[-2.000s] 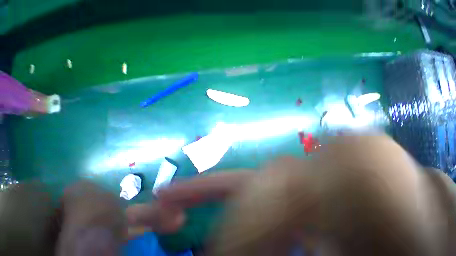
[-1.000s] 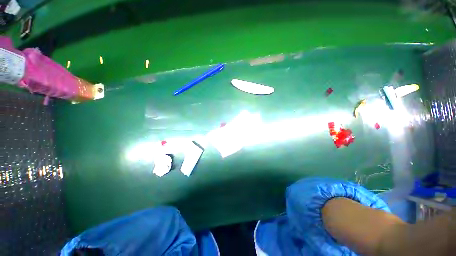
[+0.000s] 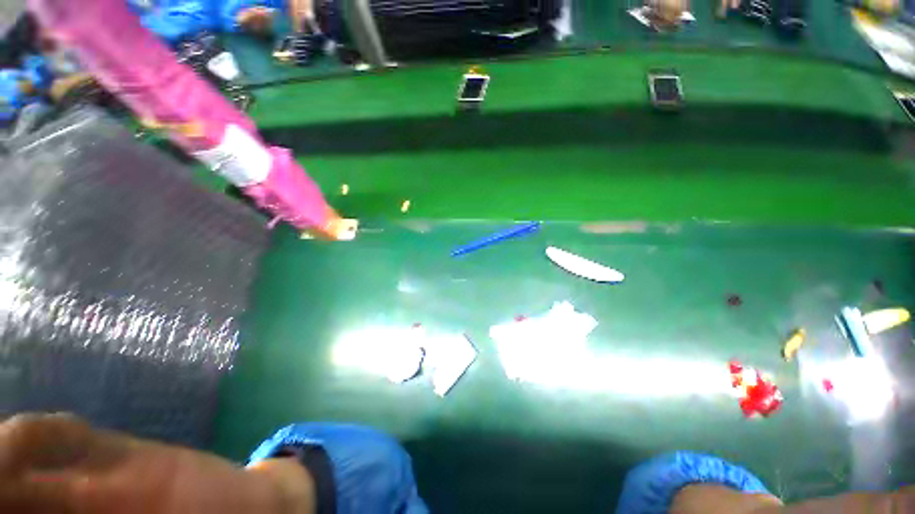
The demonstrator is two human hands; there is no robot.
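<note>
My left hand [image 3: 45, 457] is at the lower left edge, blurred and cut off, beside the silvery tray stack; its fingers and anything in them are hidden. My right hand is out of the picture; only its blue sleeve [image 3: 687, 477] and bare forearm show at the bottom right. On the glossy green bench lie a crumpled white scrap [image 3: 407, 363], a pale rectangular strip [image 3: 453, 363], torn white paper [image 3: 542, 343], a dark blue stick [image 3: 497, 239], a white leaf-shaped blade [image 3: 584, 265] and red tape bits [image 3: 754, 392].
The silvery ridged tray stack [image 3: 120, 271] fills the left. A pink-wrapped post [image 3: 181, 105] slants in from the upper left. Small devices [image 3: 474, 89] with pale screens lie on the green belt [image 3: 562, 181]. A blue-and-cream tool [image 3: 855, 331] lies at right. Other people's hands show beyond the belt.
The view has swung left and up, showing more of the left tray stack and far belt. My left arm has come in, reaching left; both hands were over the bench two seconds ago.
</note>
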